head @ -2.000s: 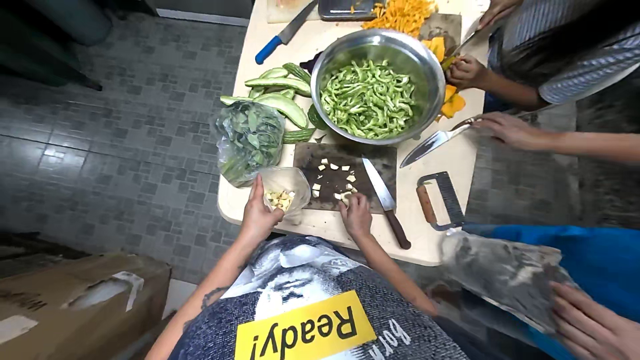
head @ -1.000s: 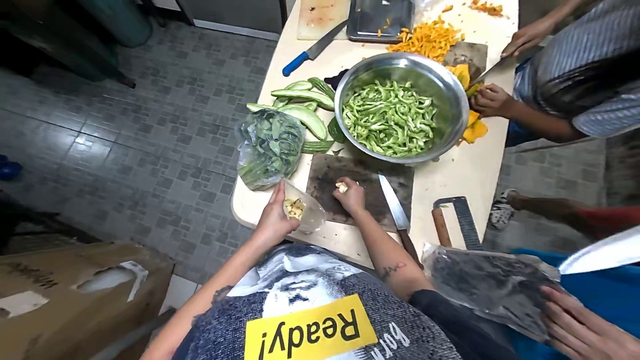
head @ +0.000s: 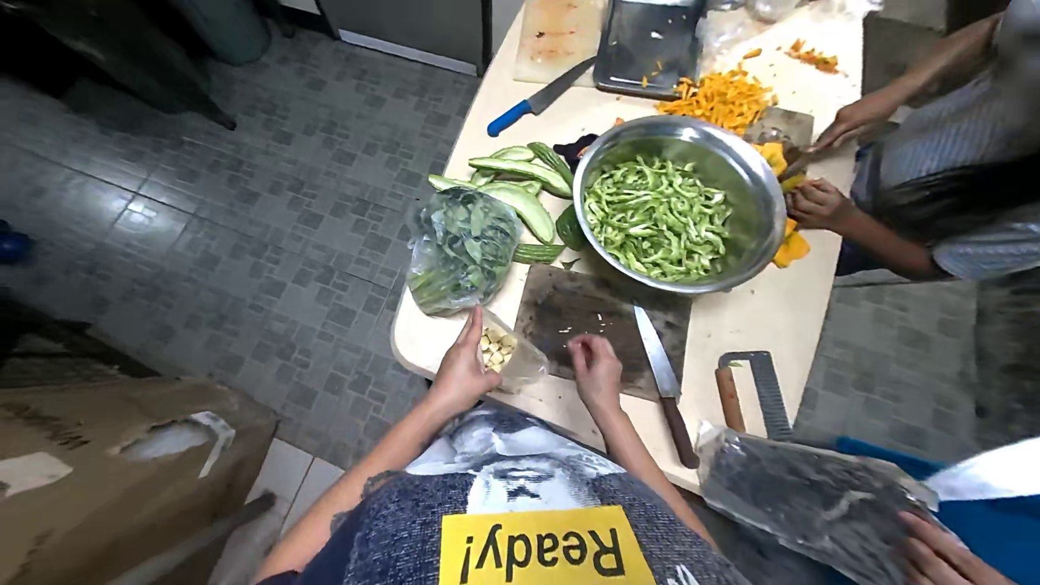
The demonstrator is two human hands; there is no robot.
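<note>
My left hand [head: 467,361] holds a clear plastic bag [head: 524,361] with pale cut cubes inside, at the table's near edge. Over the dark cutting board [head: 552,301] is my right hand [head: 597,370], fingertips bent together; whether a small piece is between them I cannot tell. A few tiny scraps lie on the board. A kitchen knife [head: 660,349] with a brown handle rests at the board's right side, blade pointing away from me. Behind the board stands a steel bowl [head: 780,236] of sliced green vegetable. A plastic bag of leafy greens [head: 463,244] lies beyond my left hand.
Halved green gourds [head: 524,203], a blue-handled knife [head: 532,106], a black tray [head: 650,49] and orange shreds [head: 723,97] lie farther back. A co-worker's hands [head: 821,203] work at the right. A crinkle cutter [head: 764,390] lies near another person's hand [head: 942,552] on a dark plastic bag [head: 812,496].
The pale pieces seen on the board two seconds ago are gone from it. A piece showed in my right hand one second ago. The other person's knife at the right has left the table.
</note>
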